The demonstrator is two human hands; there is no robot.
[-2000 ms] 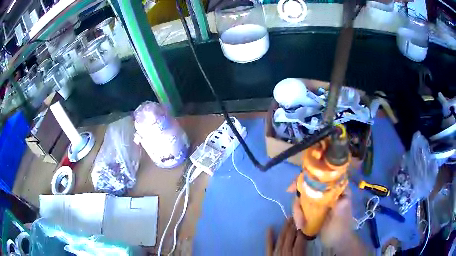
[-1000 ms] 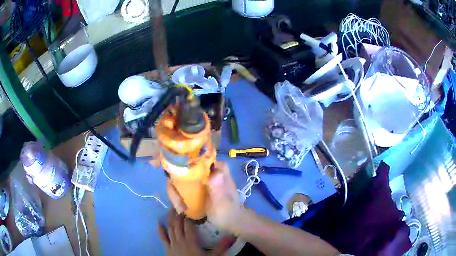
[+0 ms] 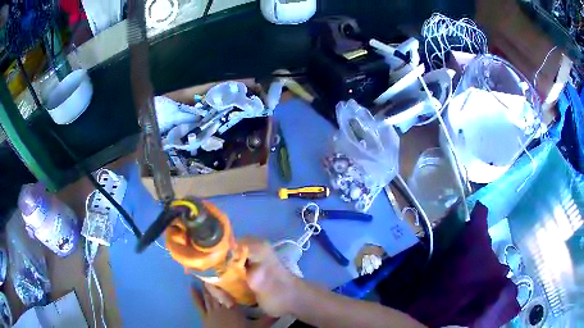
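The orange electric screwdriver (image 3: 208, 253) hangs bit-down from a cord in front of me. My right hand (image 3: 266, 278) is closed around its body. My left hand (image 3: 218, 312) is low at the bottom edge, partly behind the screwdriver and cut off. Its grip is hidden. A pale edge of some work piece shows below the hands, too little to identify. A white rounded piece on a thin cable (image 3: 288, 255) lies just beyond my right hand on the blue mat (image 3: 150, 291).
An open cardboard box of white parts (image 3: 218, 182) stands ahead. Right of it lie a yellow-black hand screwdriver (image 3: 304, 192), blue-handled cutters (image 3: 346, 215) and a parts bag (image 3: 365, 157). A power strip (image 3: 105, 195) is left. A lined crate (image 3: 544, 211) is at right.
The view has swung to the right. The screwdriver, still in my right hand, now appears lower and further left against the mat. The round white piece under my hands is now mostly hidden.
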